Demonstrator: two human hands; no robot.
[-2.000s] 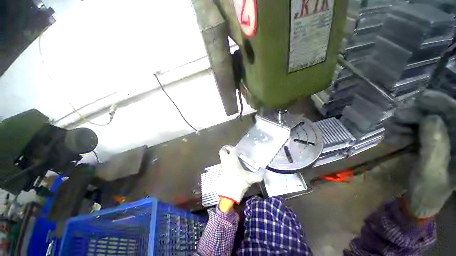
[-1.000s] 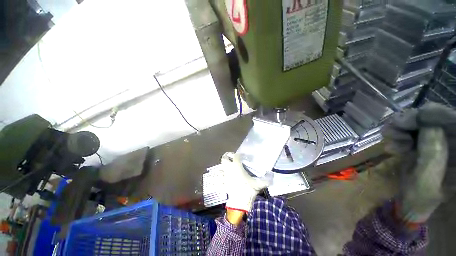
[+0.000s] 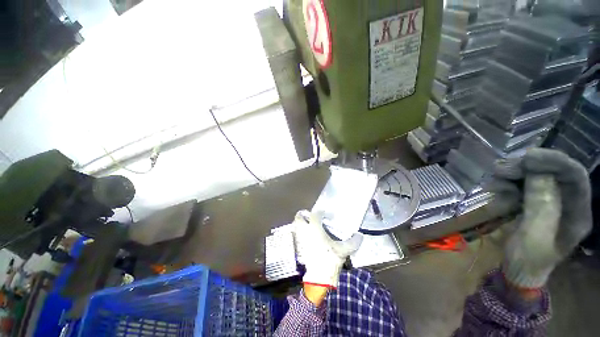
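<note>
A silver-white flat workpiece point(image 3: 347, 199) lies tilted over the left part of the round machine table point(image 3: 399, 197), under the spindle point(image 3: 367, 158) of the green drill press point(image 3: 368, 79). My left hand point(image 3: 320, 247), in an off-white glove, grips its lower left edge. The workpiece hides the bit. My right hand point(image 3: 545, 214), in a greyer glove, is closed around the end of the feed lever point(image 3: 464, 124), right of the head; the grip itself is hidden by the fingers.
Tall stacks of grey ribbed workpieces point(image 3: 520, 79) stand right of the machine. Ribbed pieces point(image 3: 281, 253) lie left of the table. A shallow tray point(image 3: 383, 251) is below it. A blue crate point(image 3: 204, 303) is at lower left. An orange-red item point(image 3: 447, 243) lies at the bench edge.
The view has shifted slightly. My right hand on the lever sits a little lower than two seconds ago. My left hand still holds the workpiece under the spindle.
</note>
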